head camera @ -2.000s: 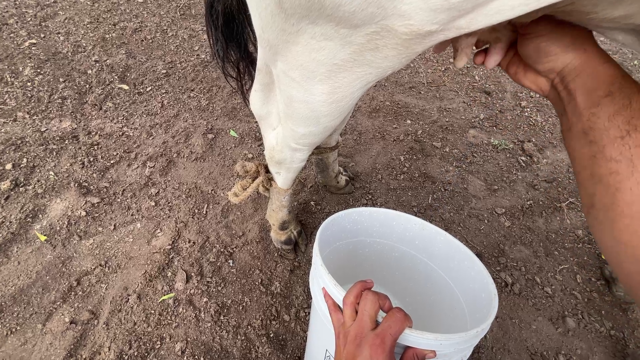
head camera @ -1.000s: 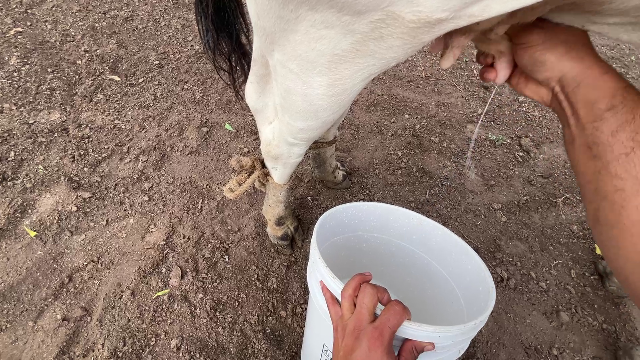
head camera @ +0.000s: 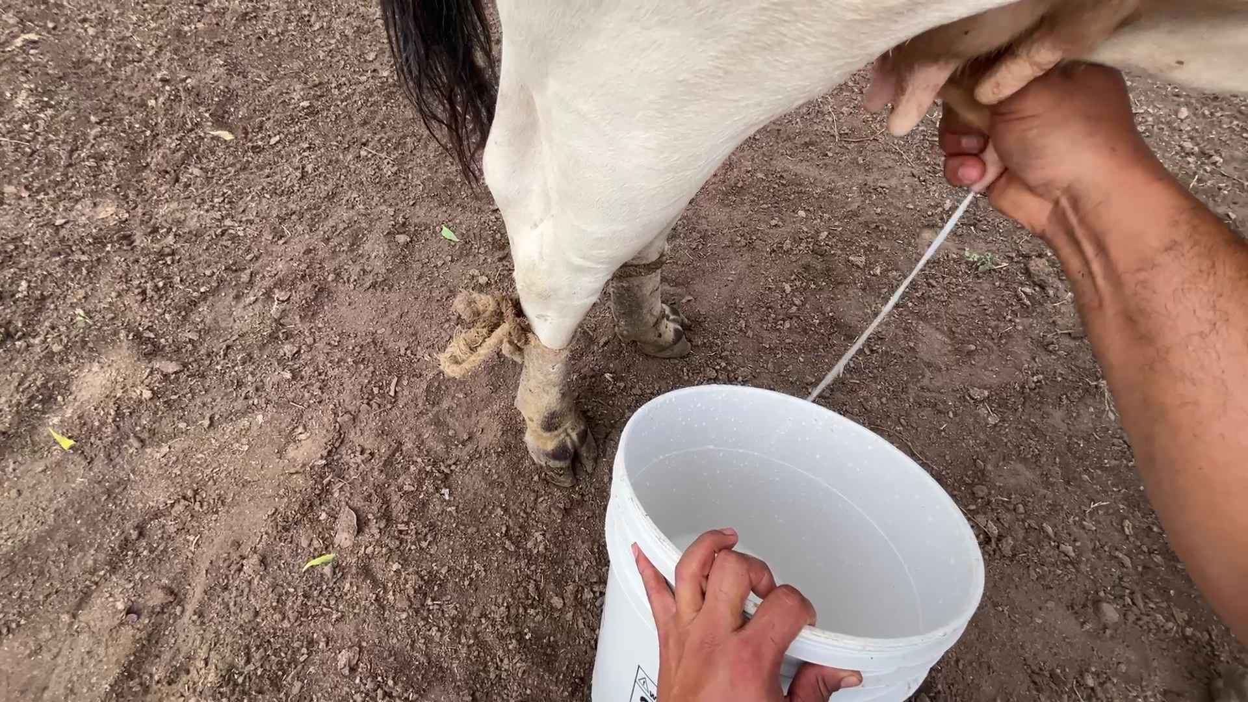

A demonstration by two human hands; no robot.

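My right hand [head camera: 1063, 146] is closed around a teat of the cow's udder [head camera: 1024, 39] at the upper right. A thin white stream of milk [head camera: 892, 300] runs from it down and left to the far rim of a white plastic bucket [head camera: 799, 517]; whether it lands inside or behind the rim I cannot tell. My left hand [head camera: 726, 624] grips the bucket's near rim, with several fingers bent over the edge and the thumb at the right. Small white drops dot the inner wall. The bucket leans a little, and its base is out of view.
The cow's white hind leg [head camera: 604, 156] stands just beyond the bucket, with a frayed rope [head camera: 483, 331] tied by the hock. Behind it is the other hind hoof [head camera: 663, 327]. A black tail [head camera: 444, 78] hangs at the left. Bare dirt [head camera: 244, 390] with scattered leaves surrounds them.
Two seconds ago no milk stream showed; a thin one fell a second ago, and now a thicker one slants to the bucket rim. My left hand has stayed on the rim.
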